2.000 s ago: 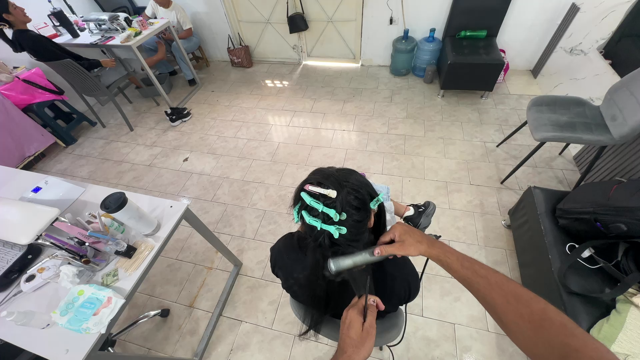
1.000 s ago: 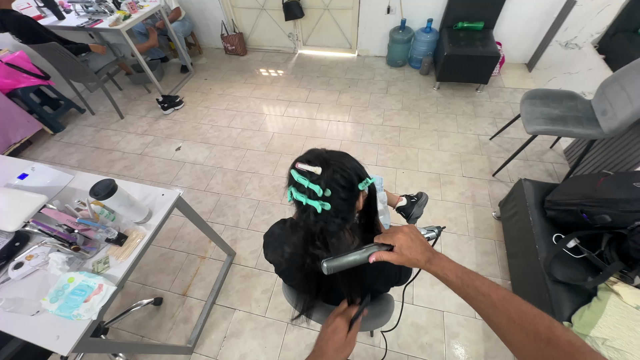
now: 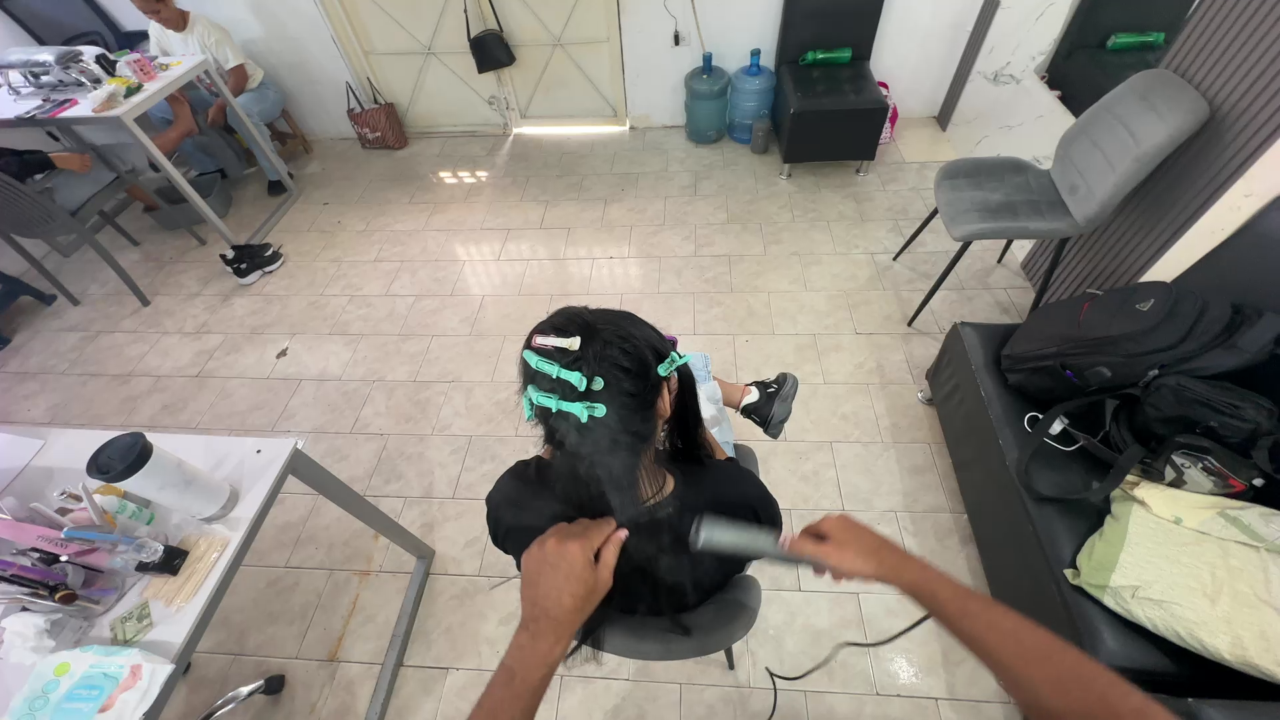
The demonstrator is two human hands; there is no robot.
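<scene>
A person in a black top sits on a grey chair (image 3: 690,635), back to me. Turquoise hair clips (image 3: 565,405) and a pale clip (image 3: 556,342) hold up parts of the black hair (image 3: 600,450); another turquoise clip (image 3: 672,364) is at the right side. My left hand (image 3: 572,570) is closed on a lock of hair behind the back; a thin pointed end sticks out left of it. My right hand (image 3: 845,548) grips a grey hair straightener (image 3: 745,540), blurred, just right of the hair and apart from my left hand. Faint steam or smoke shows over the hair.
At left, a white table (image 3: 260,455) holds a tumbler (image 3: 160,475), cotton swabs and a wipes pack (image 3: 95,680). A black bench (image 3: 960,430) with bags (image 3: 1130,330) stands at right. The straightener's cord (image 3: 850,645) hangs low. Other people sit at the far left table.
The straightener has moved from across the hair to its right side. My left hand has risen along the hair. Steam or smoke now shows over the hair.
</scene>
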